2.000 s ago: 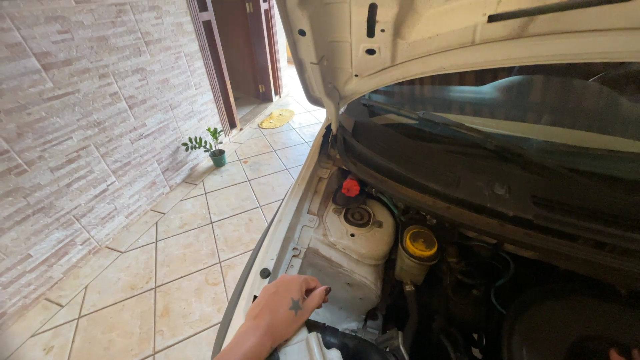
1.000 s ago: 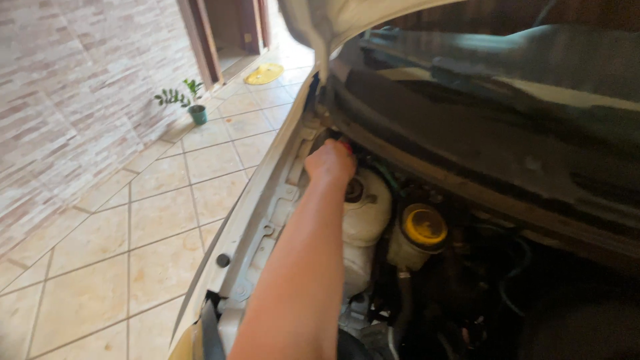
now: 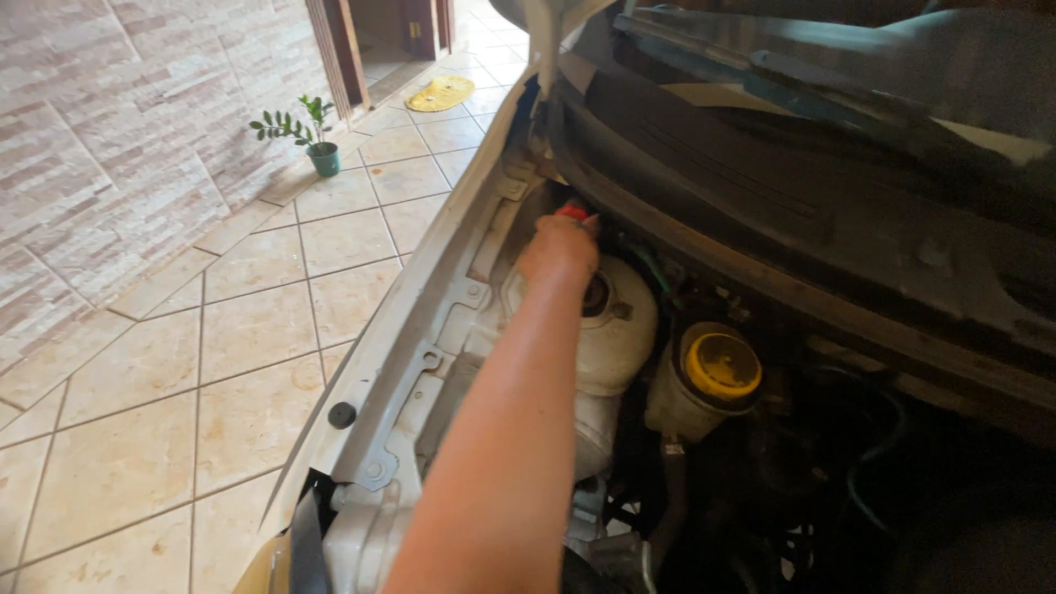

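My left hand [image 3: 563, 246] reaches over the strut tower [image 3: 620, 355] of a car's engine bay, its fingers closed around a red cap [image 3: 571, 212] near the base of the windshield. Only the top of the cap shows beyond the fingers; the fingertips are mostly hidden. My forearm covers part of the strut tower and the inner fender. Right of the tower stands a fluid reservoir [image 3: 681, 417] with a yellow cap [image 3: 723, 365]. My right hand is out of view.
The white fender edge [image 3: 396, 309] with a black rubber stop [image 3: 341, 415] runs along the left. The raised hood's corner [image 3: 544, 33] is at the top. Beyond lie a tiled floor, a potted plant [image 3: 324, 159], a yellow mat [image 3: 440, 93] and a brick-patterned wall.
My left hand has moved from the near inner fender up and forward to the red cap, which stood uncovered two seconds ago. The fingertip at the lower right edge has left view.
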